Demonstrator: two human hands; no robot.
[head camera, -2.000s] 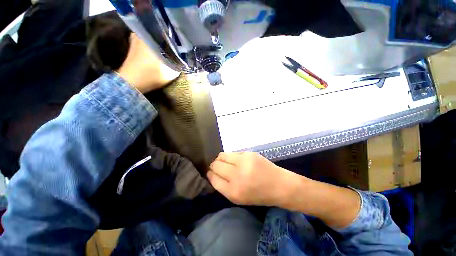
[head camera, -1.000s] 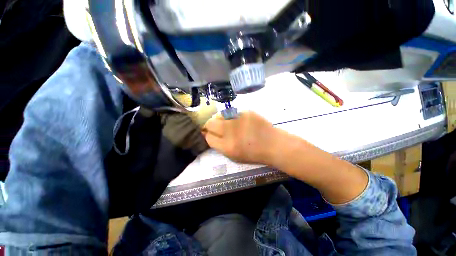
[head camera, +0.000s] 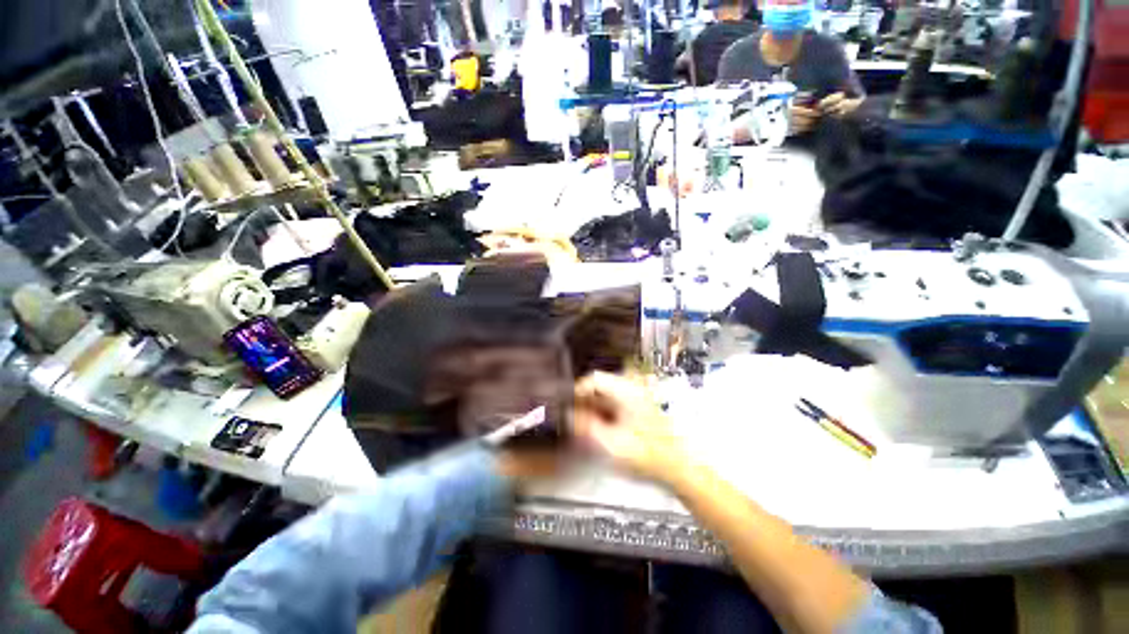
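Note:
The dark brown and black garment piece (head camera: 402, 372) is bunched up left of the needle area of the white sewing machine (head camera: 990, 325). It is blurred. My right hand (head camera: 625, 427) is closed on its right edge, just in front of the needle area. My left hand (head camera: 535, 461) is at the garment's front side; only its wrist part shows, and its fingers are hidden or blurred. A short white cord (head camera: 515, 425) lies against the garment near my left wrist. Whether cloth lies under the presser foot cannot be told.
Yellow-and-red handled snips (head camera: 838, 427) lie right of the needle. Black cloth (head camera: 802, 303) drapes over the machine. A phone (head camera: 272, 356) lies on the left beside another machine (head camera: 186, 303). A red stool (head camera: 81, 564) stands at lower left. A person in a blue mask (head camera: 792, 62) sits across.
The view has swung up and back, showing the workshop. The garment now shows as a raised, blurred bunch left of the needle. My right hand stays at its edge; my left sleeve lies lower.

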